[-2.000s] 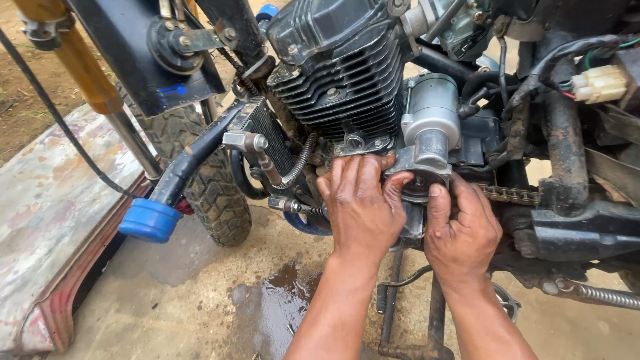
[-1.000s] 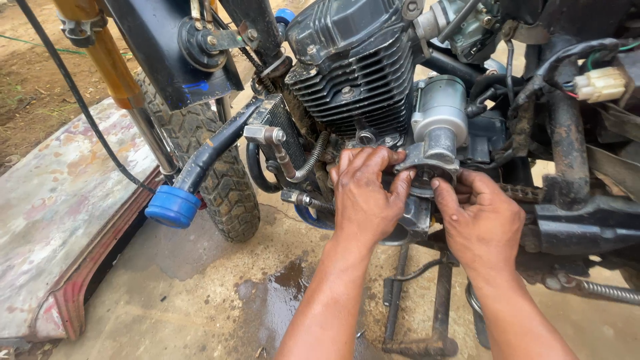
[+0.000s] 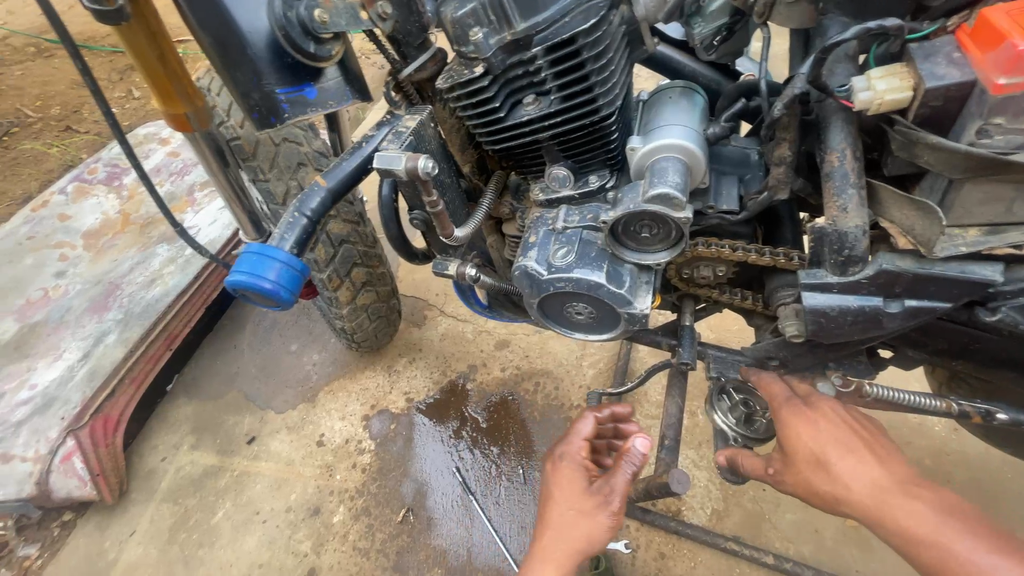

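My left hand [image 3: 592, 472] is raised over the concrete beside the stand, fingers curled, with nothing seen in it. My right hand [image 3: 824, 448] spreads its thumb and fingers at the edge of a round metal part [image 3: 742, 412] under the frame; whether it grips the part cannot be told. Above them, the cylindrical starter motor [image 3: 672, 132] sits against the finned engine cylinder [image 3: 544, 88]. Its round geared housing [image 3: 646, 232] faces me uncovered. Below and left of it is the engine side cover [image 3: 580, 308]. The drive chain [image 3: 744, 254] runs rearward from behind the housing.
A metal stand [image 3: 672, 416] and a pedal lever [image 3: 640, 380] are below the engine. On the wet concrete lie a thin rod [image 3: 484, 516] and a wrench [image 3: 620, 546]. The front tyre [image 3: 352, 272], a blue-capped crash bar [image 3: 268, 276] and a paint-stained board [image 3: 104, 296] are at left.
Both hands have left the starter motor's housing, where they were a second ago. My right hand is now lower and to the right, at the round part; my left hand is lower, over the concrete.
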